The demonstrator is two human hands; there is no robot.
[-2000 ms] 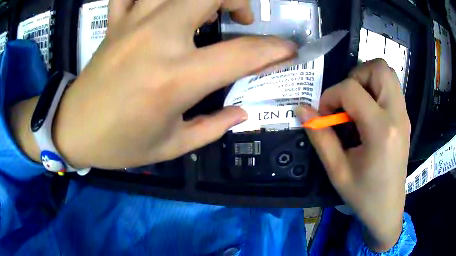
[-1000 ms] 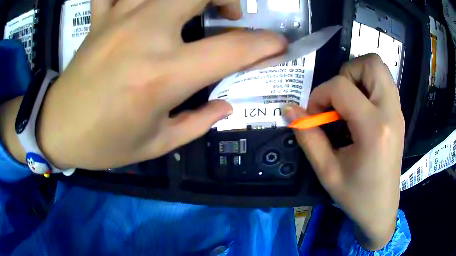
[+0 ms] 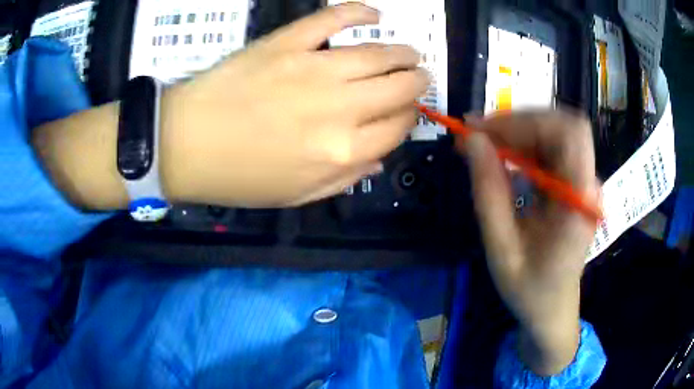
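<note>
A white barcode label [image 3: 432, 38] lies flat on a black smartphone [image 3: 411, 194] in a tray slot, with the phone's camera end towards me. My left hand [image 3: 281, 125] lies palm down over the phone, its stretched fingers on the label and covering much of it. I see nothing held in it. My right hand [image 3: 533, 235], blurred, is just right of this phone and grips an orange stick [image 3: 552, 185]. The stick's tip is at the label's right part, near my left fingertips; whether it touches is unclear.
The black tray [image 3: 266, 254] holds labelled phones on the left and an unlabelled phone [image 3: 525, 64] with a silver-white middle on the right. A long label strip [image 3: 643, 178] curls past the tray's right end, beside my right hand.
The label, partly raised before, now lies flat. The translucent strip by my left fingers is no longer seen. My left hand lies flatter, and the orange stick now points up and left.
</note>
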